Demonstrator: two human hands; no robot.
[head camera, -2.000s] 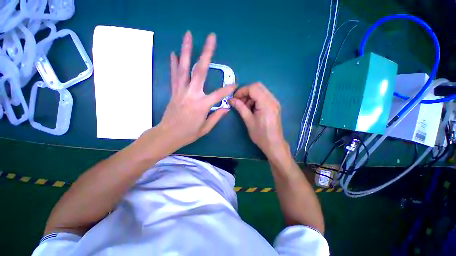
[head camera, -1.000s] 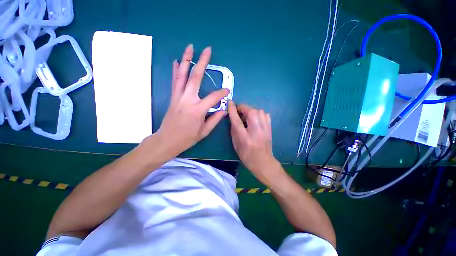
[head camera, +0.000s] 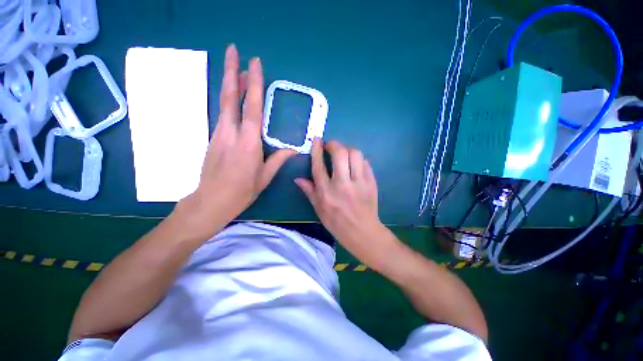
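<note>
A white plastic frame (head camera: 319, 116) lies flat on the green bench in front of me, its wider side to the right. My left hand (head camera: 236, 151) lies at its left with fingers spread. The left thumb tip touches the frame's lower edge. My right hand (head camera: 343, 185) has its index fingertip on the frame's lower right corner, thumb apart. Neither hand grips the frame. A faint thin line shows in the frame's opening; I cannot tell its ends. Any small piece under the right fingertip is hidden.
A white sheet (head camera: 168, 127) lies left of my left hand. A pile of white frames (head camera: 28, 77) is at the far left. Long thin wires (head camera: 446, 106) lie on the right, beside a teal box (head camera: 509, 123), a white box (head camera: 599, 151), a blue hose (head camera: 612, 49) and grey cables.
My left hand has moved left and its fingers no longer cover the frame. The frame now shows almost whole. My right thumb has come away from the index finger, which stays at the lower right corner.
</note>
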